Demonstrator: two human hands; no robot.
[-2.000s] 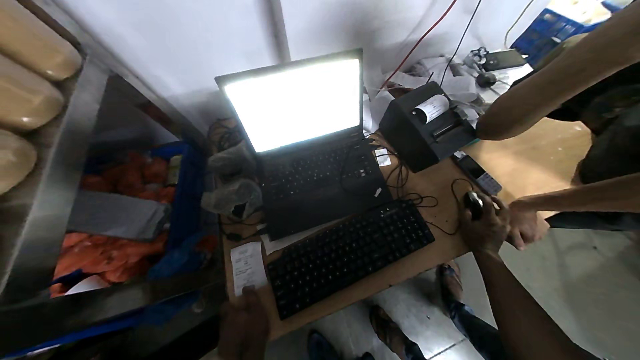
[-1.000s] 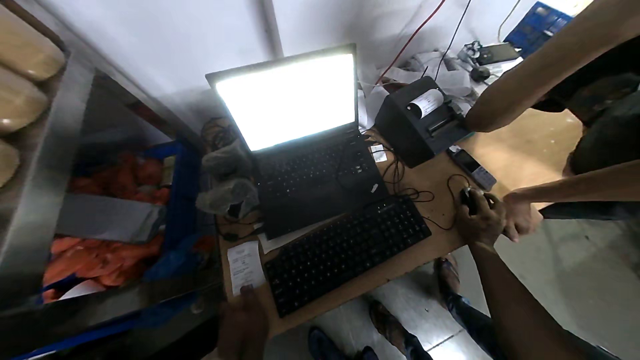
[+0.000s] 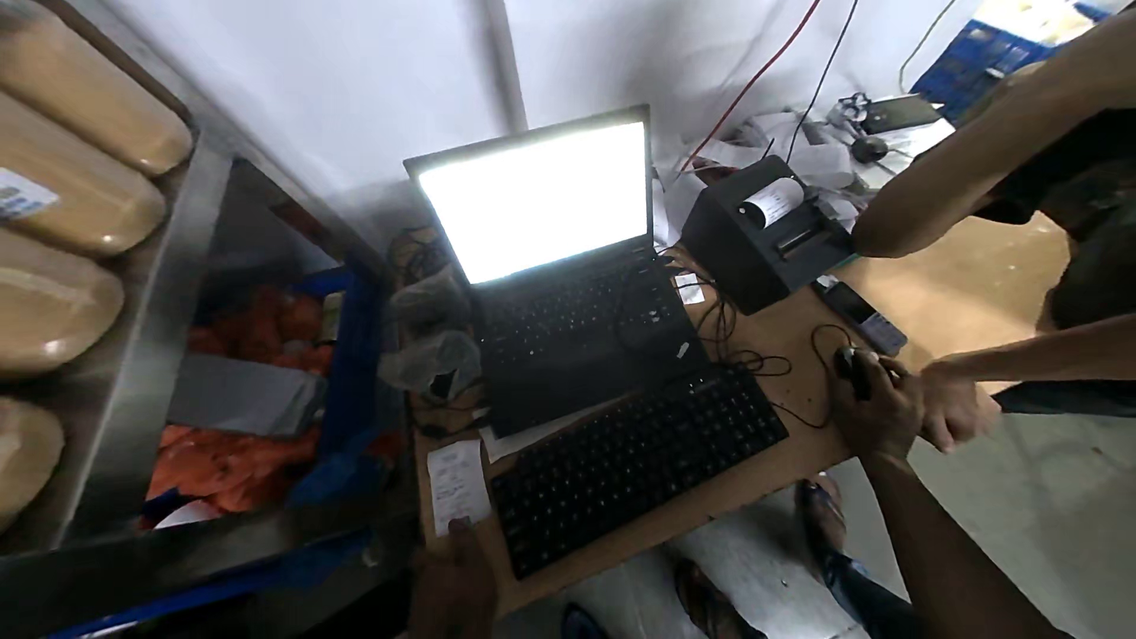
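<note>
My left hand (image 3: 454,581) rests at the table's near left corner, its thumb on the lower edge of a printed paper slip (image 3: 458,486). My right hand (image 3: 877,404) is closed over a black computer mouse (image 3: 854,371) at the table's right side. Between my hands lies a black keyboard (image 3: 635,461), and behind it stands an open laptop (image 3: 559,266) with a bright, washed-out screen. A black receipt printer (image 3: 763,232) with a paper roll sits right of the laptop. A keypad handset (image 3: 861,315) lies beyond the mouse.
At the right, another person's hand (image 3: 954,404) touches or nearly touches my right hand, and their elbow is beside the printer. A metal rack (image 3: 146,355) with wrapped tan packages (image 3: 75,169) stands at the left, above a blue crate (image 3: 348,346) of orange bags. Cables lie across the table.
</note>
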